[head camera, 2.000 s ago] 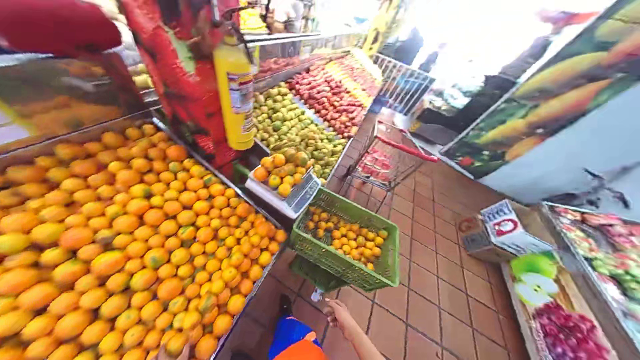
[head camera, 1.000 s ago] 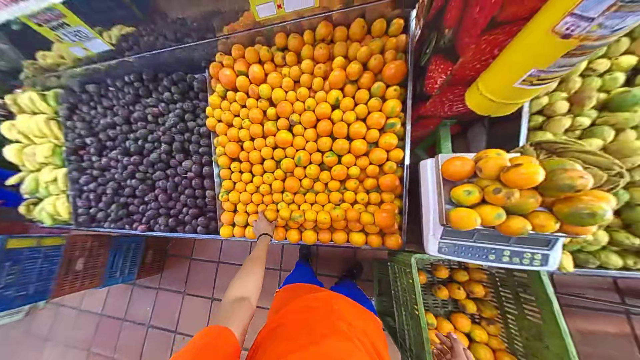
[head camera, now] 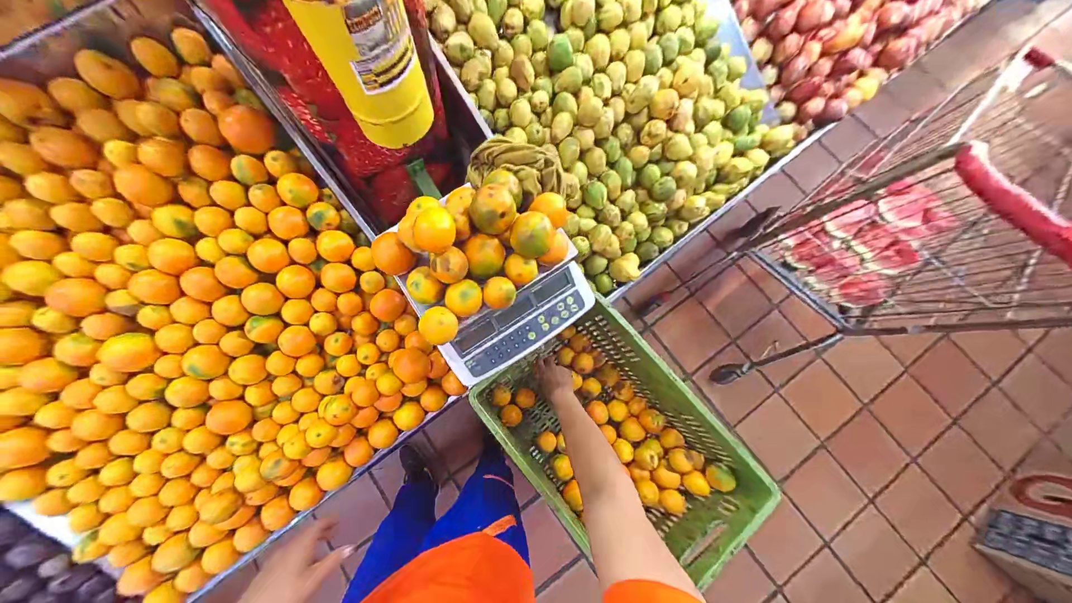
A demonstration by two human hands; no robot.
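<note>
My right hand (head camera: pixel 554 377) reaches down into a green plastic crate (head camera: pixel 737 536) that holds many small orange fruits (head camera: pixel 653 456). Its fingers are partly hidden below the scale, so whether they hold a fruit cannot be told. My left hand (head camera: pixel 295 563) hangs at the bottom, beside the front edge of a large bin of orange fruits (head camera: pixel 234 416), its fingers apart and nothing in them. A white digital scale (head camera: pixel 523 322) stands at the crate's far end, with orange and greenish fruits (head camera: pixel 486 243) heaped on its top.
Behind the scale lie a brownish cloth (head camera: pixel 523 167) and a bin of green-yellow fruits (head camera: pixel 636 126). A yellow cylindrical container (head camera: pixel 377 75) hangs above the scale. A shopping cart (head camera: pixel 921 251) stands at the right on the tiled floor. A printed cardboard box (head camera: pixel 1026 528) is at lower right.
The view has swung right since one second ago. My left hand, then at the front of the orange fruit bin, has drawn back. My right hand has reached further into the crate.
</note>
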